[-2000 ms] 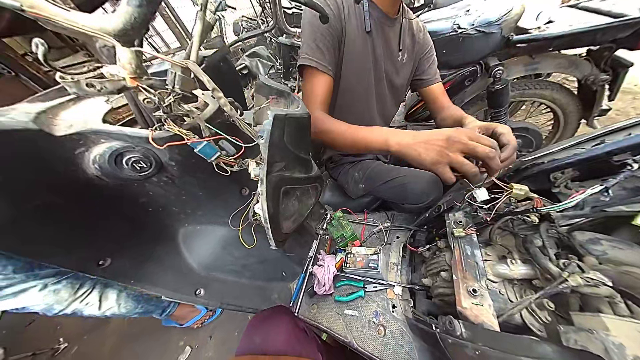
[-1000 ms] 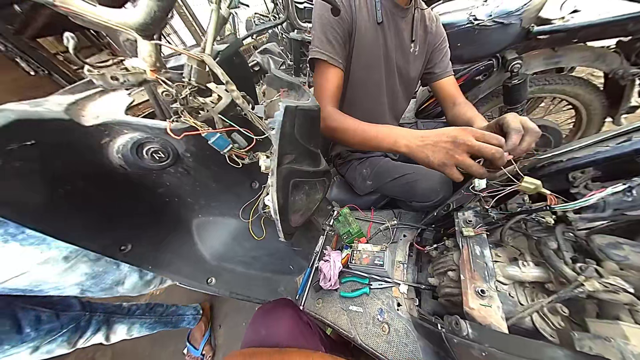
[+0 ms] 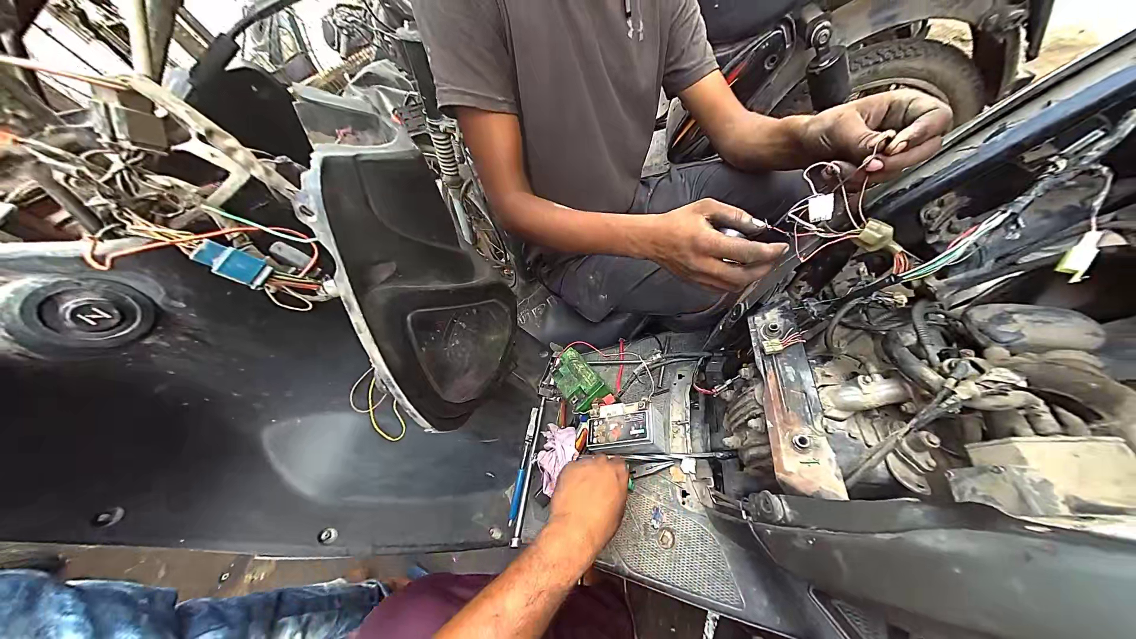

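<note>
My left hand (image 3: 590, 493) reaches in from the bottom, its fingers closed over the handles of the pliers (image 3: 652, 468); the metal jaws and a bit of green grip show at its right. My right hand is out of view. Just beyond my hand lies a boxy battery (image 3: 619, 428), with a green plastic part (image 3: 579, 380) behind it. A crumpled pink cloth (image 3: 557, 454) touches the area left of my hand. Across from me, a co-worker's hands (image 3: 723, 244) hold thin wires near a white connector (image 3: 820, 208) and a yellowish connector (image 3: 876, 235).
A scooter's black front panel (image 3: 195, 426) fills the left. At the right are an exposed engine (image 3: 923, 417) and a metal bracket (image 3: 794, 417). A blue-handled tool (image 3: 519, 488) lies along the edge of the textured floorboard (image 3: 670, 550). Loose wires hang from a blue connector (image 3: 231, 264).
My left hand has come over the pliers, whose teal handles lay uncovered before. The co-worker's hands, close together earlier, are now apart. The view is nearer.
</note>
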